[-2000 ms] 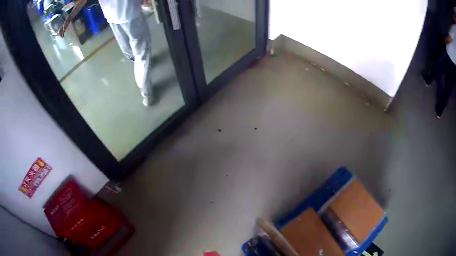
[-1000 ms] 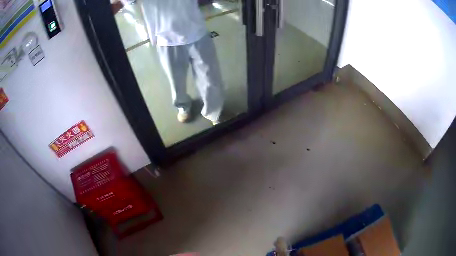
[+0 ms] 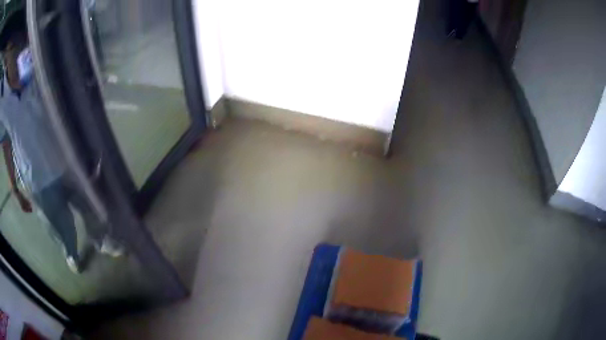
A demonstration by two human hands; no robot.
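Observation:
The blue trolley deck (image 3: 309, 290) is at the bottom of the view, cut off by the lower edge. Two brown-topped stacks stand on it, one behind the other. The far stack (image 3: 373, 282) shows its whole top and a shiny, greyish side; of the near stack (image 3: 345, 330) only part of the top shows. The trolley handle is out of the picture. Neither of my hands is in view.
A dark-framed glass door leaf (image 3: 100, 153) stands open at the left, blurred. A person in light clothes (image 3: 40, 143) is in the doorway. A white wall (image 3: 305, 60) is ahead; a corridor runs beyond it at the right, with another person's dark legs (image 3: 460, 18) at its far end.
The view has swung right. The glass door, shut before, is now open, and the person is at its opening. The trolley shows nearer the middle and turned; the red box has nearly left the picture.

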